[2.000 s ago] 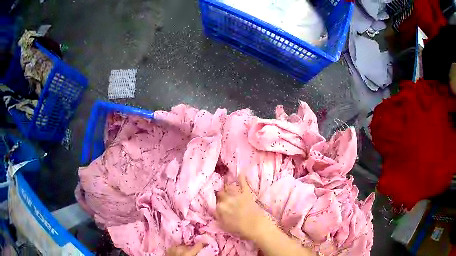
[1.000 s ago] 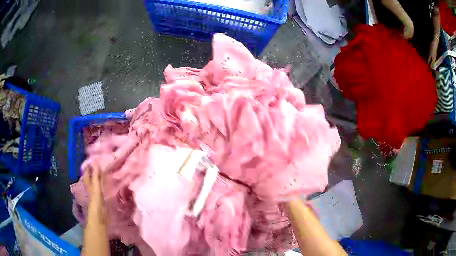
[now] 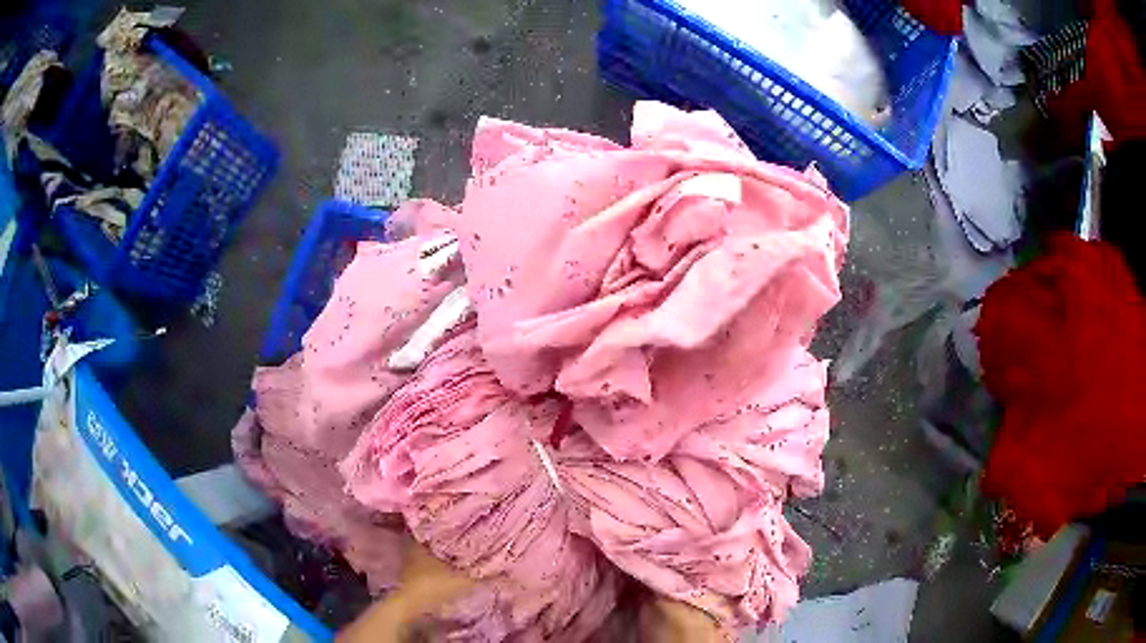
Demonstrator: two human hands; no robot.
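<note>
A large heap of pink fabric pieces with small dark specks [image 3: 654, 276] fills the middle of the view. A tied pink bundle [image 3: 478, 465] lies at its lower front, gathered at a narrow white tie [image 3: 548, 465] and fanned to both sides. Two white strips show at the heap's upper left. My left hand [image 3: 421, 600] is at the bottom edge, holding the bundle from below, its fingers hidden by cloth. My right hand [image 3: 691, 623] shows only as a small patch of skin under the bundle, cut off by the frame edge; it seems to support the cloth too.
A blue crate [image 3: 308, 270] stands partly hidden behind the heap. Another blue crate [image 3: 767, 82] with white fabric is ahead, and one [image 3: 195, 189] with beige cloth is left. Red fabric [image 3: 1062, 377] is at right. A blue-edged table side [image 3: 138, 484] is at lower left.
The pink cloth has shifted and a tied bundle now shows at the front. Both hands have moved down to the bottom edge, mostly under the cloth. The view has shifted.
</note>
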